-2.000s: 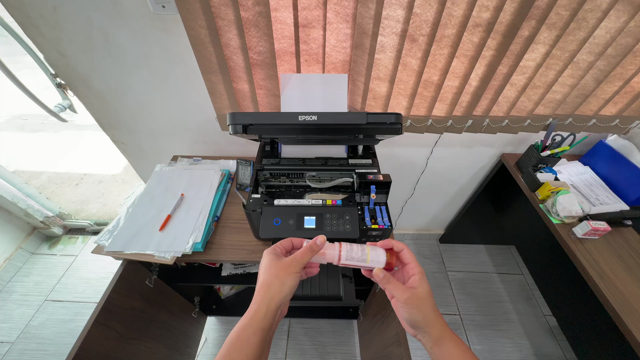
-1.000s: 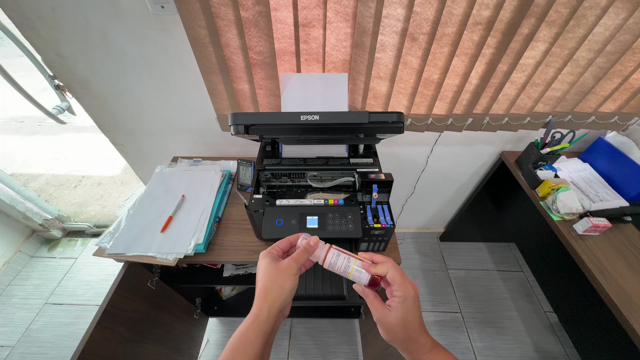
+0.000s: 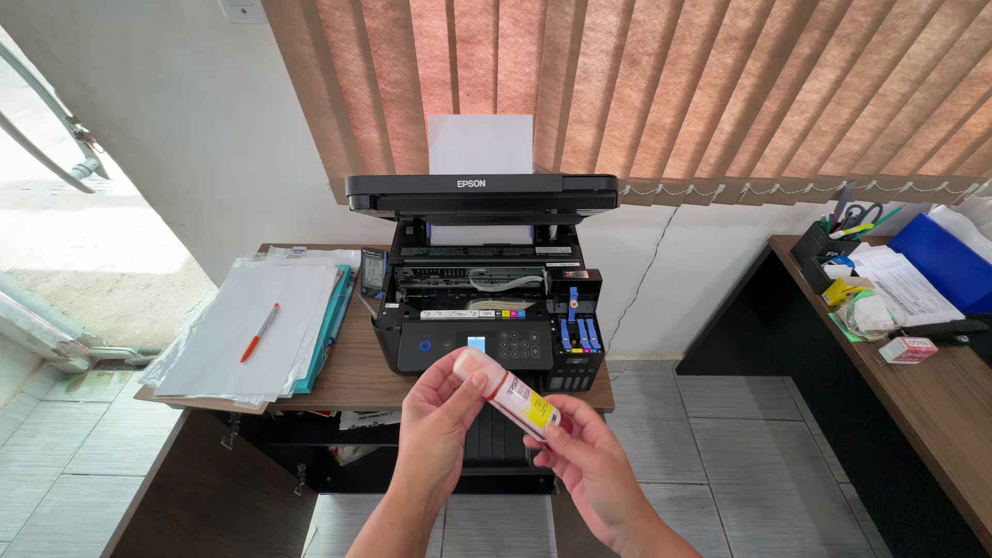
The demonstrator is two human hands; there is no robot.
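Both hands hold a small ink bottle (image 3: pixel 518 399) with a white cap and a label with a yellow patch, tilted in front of the printer. My left hand (image 3: pixel 442 426) grips the cap end; my right hand (image 3: pixel 585 457) has its fingers around the reddish lower end. Behind them stands a black Epson ink tank printer (image 3: pixel 473 333), its scanner unit (image 3: pixel 482 198) raised. The tank compartment (image 3: pixel 575 341) at its right side is uncovered, with one blue tank cap (image 3: pixel 573 302) standing up and several others folded down. White paper (image 3: pixel 480 145) rises from the rear feed.
Left of the printer, an orange pen (image 3: pixel 260 333) lies on a stack of papers (image 3: pixel 225 318) beside a teal folder (image 3: pixel 324 333). The right desk (image 3: pixel 922 395) bears a black pen holder (image 3: pixel 825 246), a blue tray (image 3: pixel 942 260) and a small eraser box (image 3: pixel 908 350). Vertical blinds hang behind.
The bottle has turned in my hands from nearly level to a slant, cap end up at the left, and its yellow label patch now faces up. The printer has not moved.
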